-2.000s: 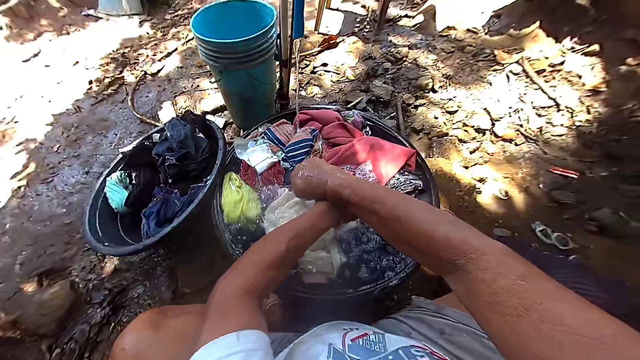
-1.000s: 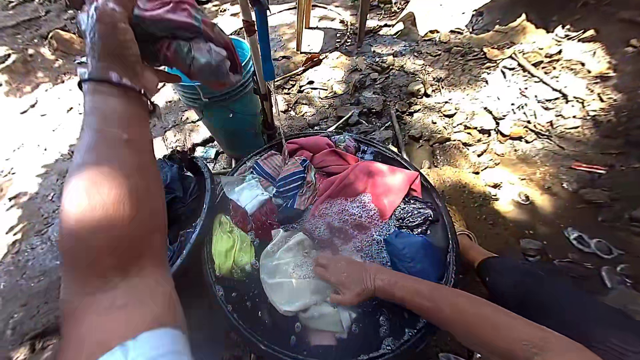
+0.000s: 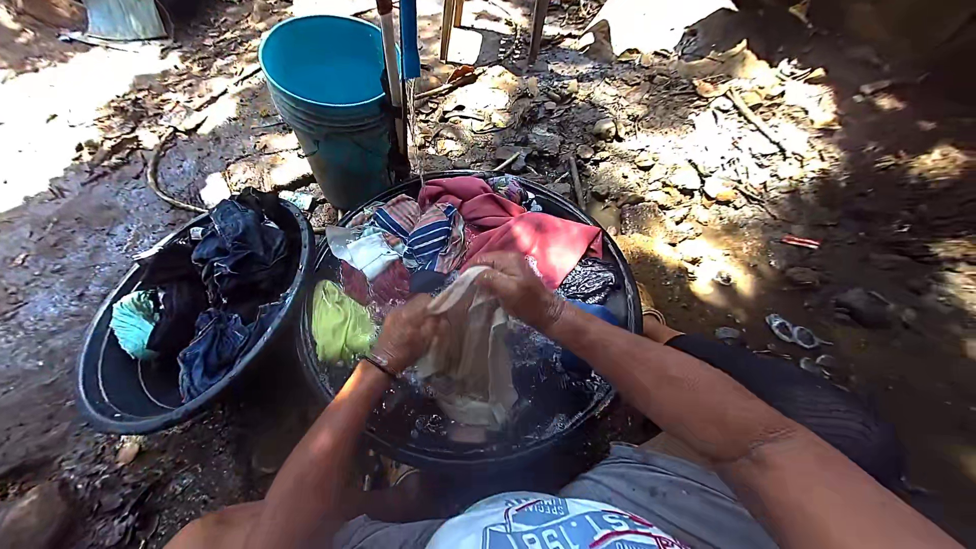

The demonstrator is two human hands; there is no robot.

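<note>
Both hands grip a cream-coloured cloth (image 3: 473, 343) over the large black tub (image 3: 488, 459), and its lower part hangs into the water. My left hand (image 3: 409, 332) is closed on one edge, my right hand (image 3: 515, 286) on another, a little higher. Around them in the water lie a yellow-green cloth (image 3: 341, 322), a striped blue and white cloth (image 3: 432, 238), a white cloth (image 3: 367, 253), a dark red cloth (image 3: 390, 286), a blue cloth (image 3: 583, 332) and a black patterned cloth (image 3: 589, 280). A coral-red cloth (image 3: 534, 240) lies partly raised at the back. Water runs down near the blue pipe (image 3: 409, 42).
A smaller black basin (image 3: 114, 415) with dark denim clothes (image 3: 240, 252) and a turquoise cloth (image 3: 135, 324) stands at the left. Stacked blue-green buckets (image 3: 335, 130) stand behind. Stones, sticks and leaves cover the wet ground; sunglasses (image 3: 793, 332) lie at the right.
My left hand has come back from the upper left, where it held a reddish and grey bundle, and now grips the cream cloth. My right hand has lifted part of that cloth from the water.
</note>
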